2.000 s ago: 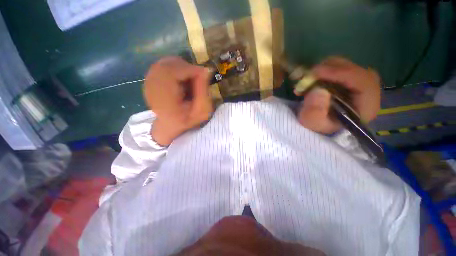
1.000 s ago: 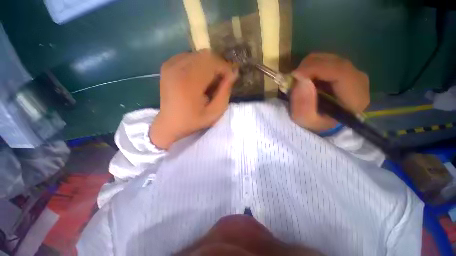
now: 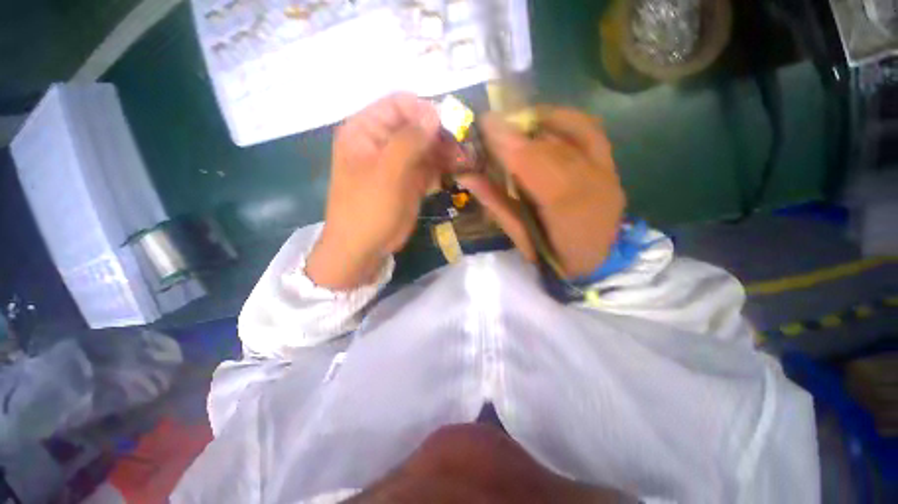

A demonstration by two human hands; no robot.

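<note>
My left hand (image 3: 379, 177) holds a small silver-white battery cell with a yellow edge (image 3: 455, 117) between its fingertips. My right hand (image 3: 561, 182) is close beside it, its fingers near the cell, and holds the soldering iron (image 3: 537, 231), whose dark handle runs down along the palm. The iron's front end points up and is blurred. Below the hands, part of the small electronic assembly (image 3: 459, 199) shows orange on the brown work pad (image 3: 478, 224), mostly covered by the hands.
A white blister tray (image 3: 305, 84) with cells lies behind the hands. A tip cleaner with metal wool (image 3: 665, 31) stands at the back right. The solder spool (image 3: 165, 252) is at left beside stacked white trays (image 3: 89, 197). A black cable (image 3: 768, 128) runs at right.
The view has shifted towards the tray and cleaner. My hands have come together above the pad. My left hand now holds a cell, and the iron has turned upward from the assembly.
</note>
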